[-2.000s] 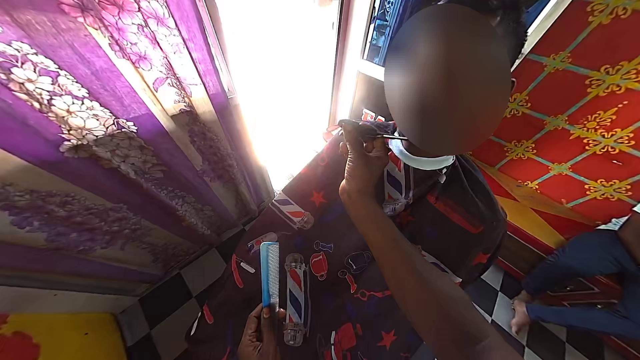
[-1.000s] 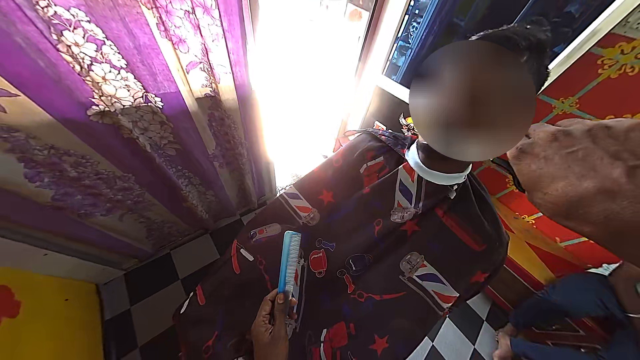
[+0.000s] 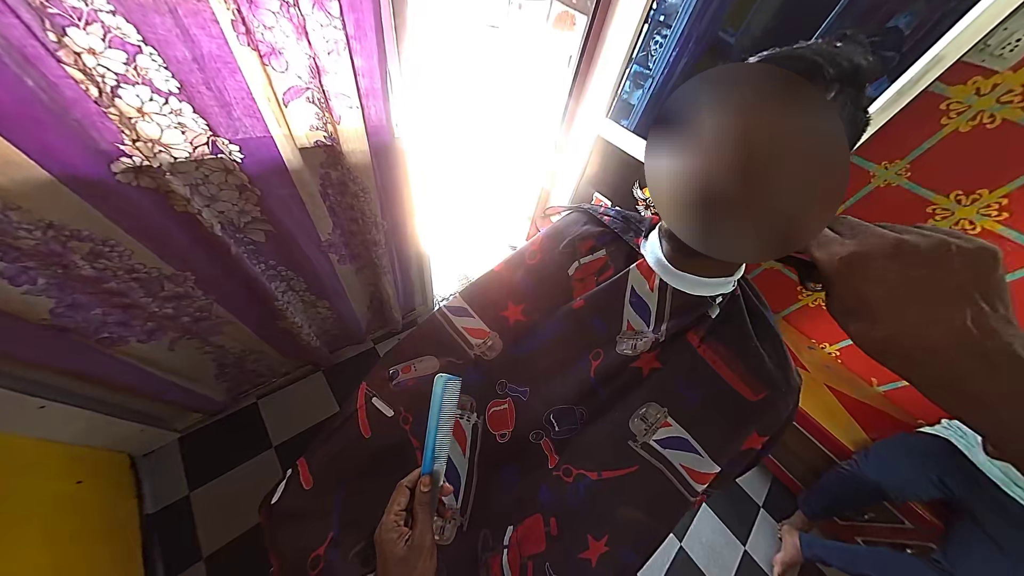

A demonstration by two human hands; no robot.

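Observation:
My left hand [image 3: 410, 524] grips the lower end of a blue hair comb [image 3: 441, 420], held upright with its teeth to the right, in front of the cape. At the right, my right hand [image 3: 888, 276] is raised beside the jaw of a seated person [image 3: 748, 164]. Part of a dark, thin tool [image 3: 802, 270] shows at its fingers; the rest is hidden, so its kind is unclear. A black barber cape [image 3: 592, 384] printed with barber poles, scissors and stars covers the person's body. Around the neck runs a white neck strip [image 3: 690, 276].
A purple floral curtain [image 3: 200, 184] hangs at the left beside a bright doorway [image 3: 488, 136]. A red and gold patterned wall [image 3: 952, 184] stands at the right. Another person in dark blue trousers [image 3: 888, 512] sits at the lower right. The floor is checkered [image 3: 232, 448].
My right hand has gone from the near side of the seated person's chin and neck to the far right side of the jaw. My left hand still holds the comb low. The view has shifted somewhat.

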